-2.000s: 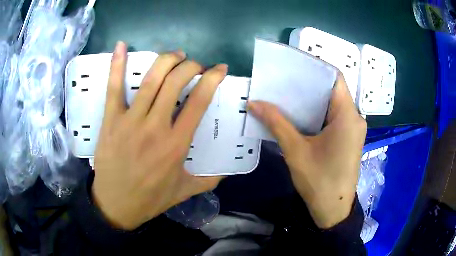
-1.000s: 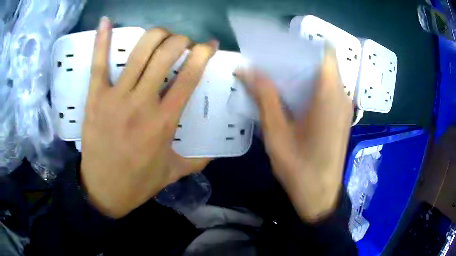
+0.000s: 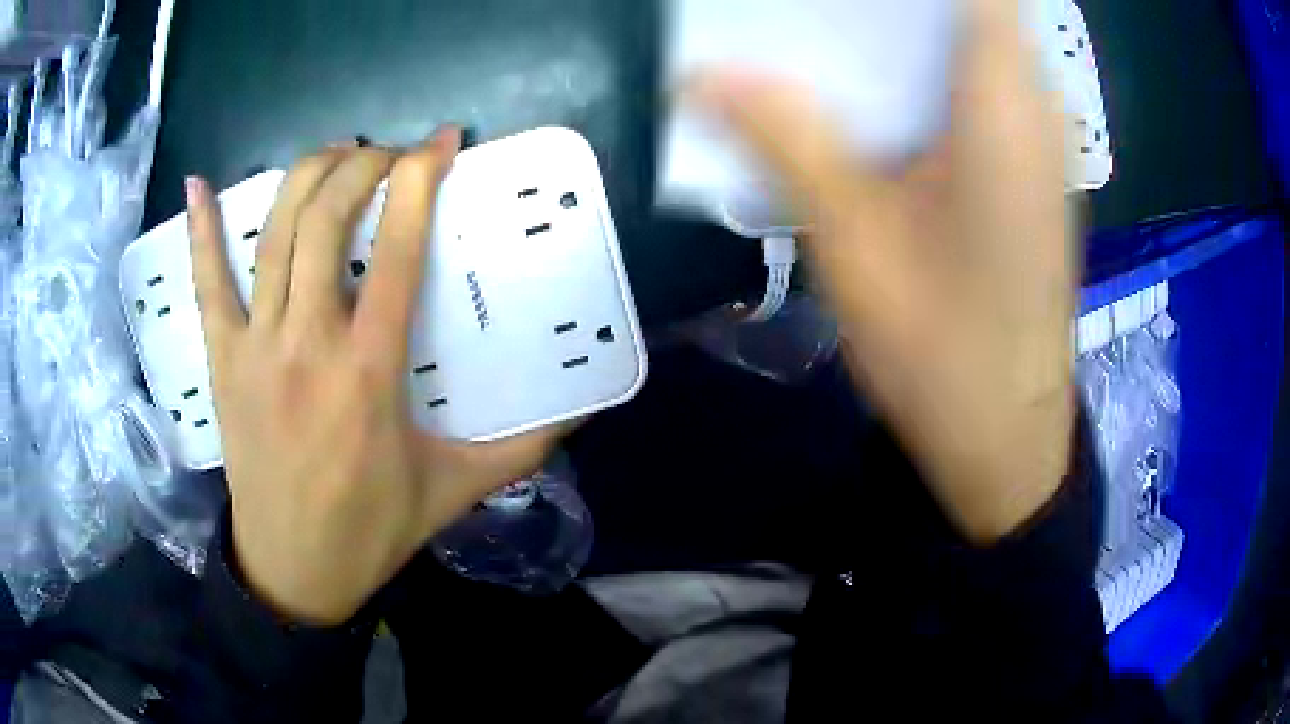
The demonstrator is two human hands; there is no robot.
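My left hand (image 3: pixel 326 368) lies with spread fingers over two adjoining white power strips, the right one (image 3: pixel 524 297) and the left one (image 3: pixel 156 354), its thumb at the right one's near edge. They lie at a slant, and my fingers hide where they meet. My right hand (image 3: pixel 962 283) is blurred and grips a flat white pad (image 3: pixel 821 85), off the strips under my left hand. The pad and hand partly cover other strips on the right; one (image 3: pixel 1082 85) shows beside my fingers.
Bagged cords (image 3: pixel 64 297) hang at the left over the dark green bench (image 3: pixel 326 64). A blue bin (image 3: pixel 1217 424) at the right holds white strips (image 3: pixel 1139 573) and clear bags. A clear bag (image 3: pixel 524 538) hangs below my left hand.
The pad has moved up and away from the right strip of the pair, with my right hand. The pair now lies turned at a slant, and my left hand is still on it.
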